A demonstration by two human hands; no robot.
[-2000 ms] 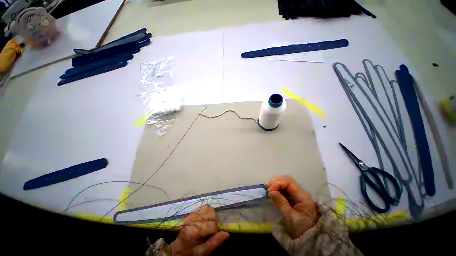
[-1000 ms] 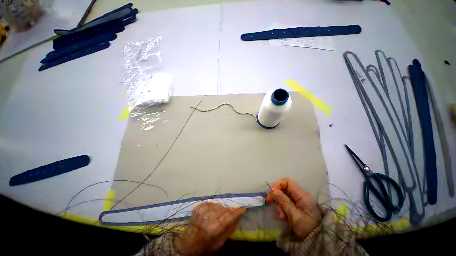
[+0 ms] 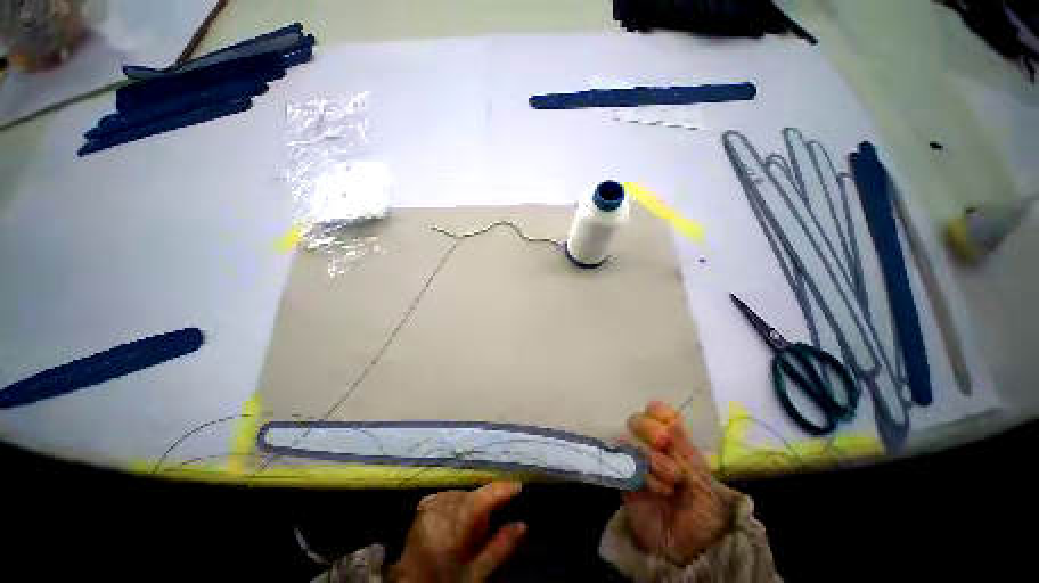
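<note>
The strap [image 3: 456, 445] lies pale side up with its grey-blue border, along the near edge of the beige-grey board [image 3: 456, 330]. My right hand [image 3: 670, 478] pinches the strap's right end. A thin needle-like line [image 3: 688, 401] sticks up beside its fingertips. My left hand [image 3: 461, 533] is below the strap, past the table edge, its fingers apart and holding nothing visible. A dark thread [image 3: 393, 336] runs diagonally over the board. Fine loose threads curve over the strap and near edge.
A white thread cone [image 3: 595, 228] stands on the board's far right. Dark-handled scissors [image 3: 811, 382] and grey-blue loops [image 3: 820, 256] lie right. A clear bag [image 3: 342, 194], a navy stack [image 3: 205, 91] and a single strap [image 3: 108, 364] lie left.
My left hand has come off the strap and moved down below the table edge. The strap's right end has tilted downward in my right hand. The camera view has shifted.
</note>
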